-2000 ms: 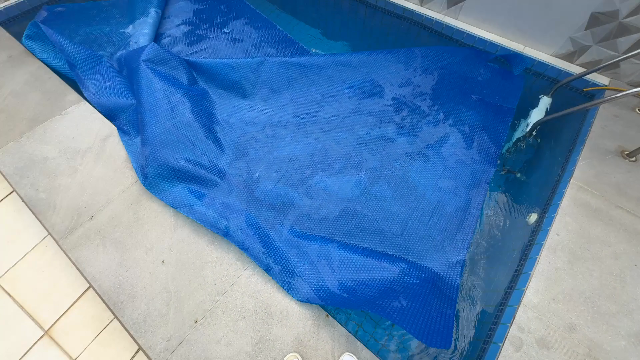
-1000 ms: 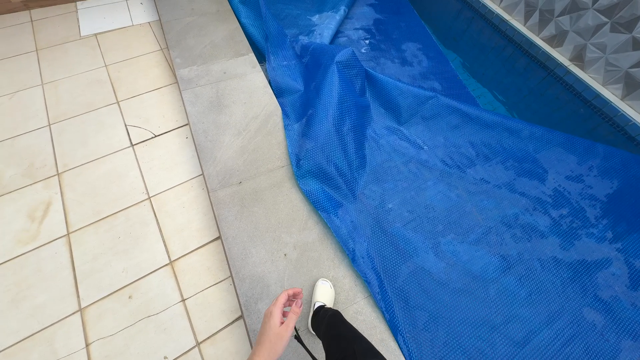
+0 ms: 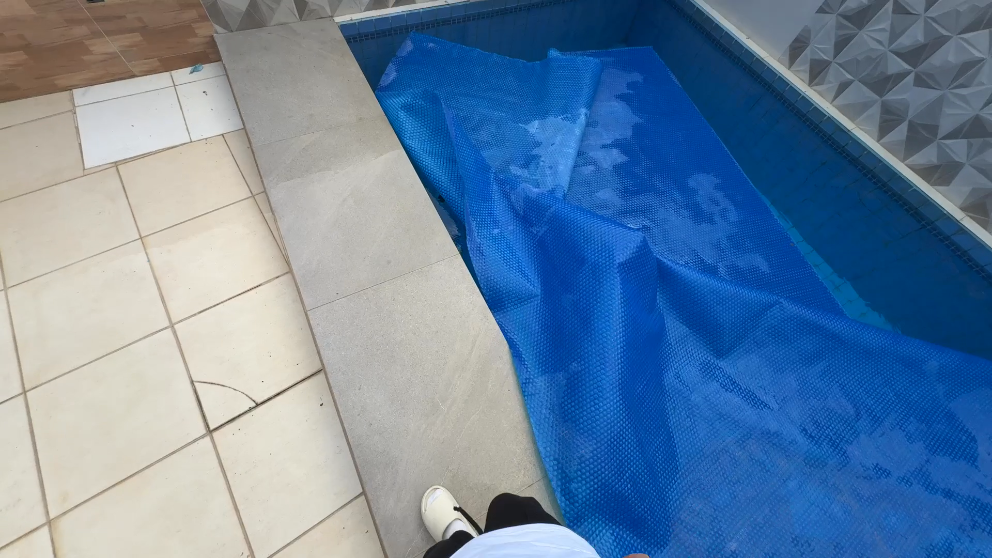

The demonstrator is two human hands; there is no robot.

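A blue bubble-textured pool cover (image 3: 589, 325) lies over part of the swimming pool, bunched in folds along the near side, with a corner folded over at the far end. Wet patches shine on its surface. At the very bottom edge, just right of my pale shirt, a small sliver of skin shows, probably my right hand (image 3: 637, 555); what it holds or touches is hidden. My left hand is out of view. No hand is seen on the cover.
My white shoe (image 3: 443, 511) stands on the grey stone coping (image 3: 403, 341) beside the pool. Beige floor tiles (image 3: 108, 387), one cracked, run along the left. Dark blue water (image 3: 821, 209) shows past the cover, below a wall with grey faceted panels (image 3: 891, 70).
The view has swung left from the pool's ladder end to its other end. My left hand, open above the coping a second ago, has left the view.
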